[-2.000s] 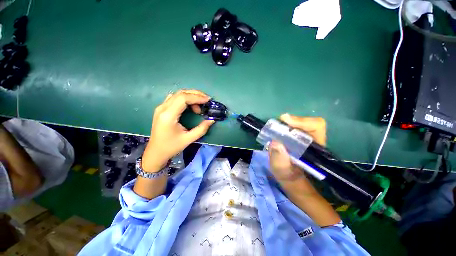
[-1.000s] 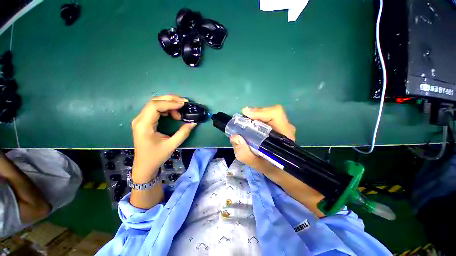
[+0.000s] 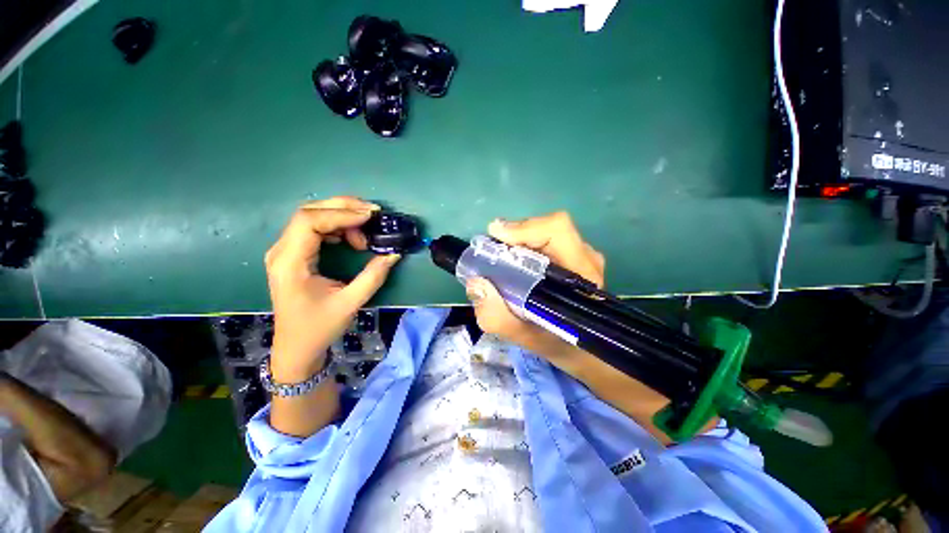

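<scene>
My left hand (image 3: 317, 273) holds a glossy black housing (image 3: 393, 233) between thumb and fingers, over the bench near its front edge. My right hand (image 3: 536, 273) grips the black dispensing syringe (image 3: 614, 331) around its clear sleeve (image 3: 504, 273). The syringe points left, and its blue needle tip (image 3: 427, 242) is at the right side of the housing; whether it touches cannot be told. A green adapter head (image 3: 710, 381) sits at the syringe's rear with a pale hose end (image 3: 801, 426).
Several black housings (image 3: 385, 101) lie grouped at the back, a single one (image 3: 133, 40) lies upper left, and a pile (image 3: 18, 222) at far left. The dispenser controller (image 3: 893, 99) and white cable (image 3: 794, 135) are right. A neighbour's arm (image 3: 57, 432) and a blister tray (image 3: 241, 349) are lower left.
Over the two seconds the view has shifted, so both hands, the syringe and the grouped housings appear further left. The syringe tip stays at the housing's right side. Both grips look the same.
</scene>
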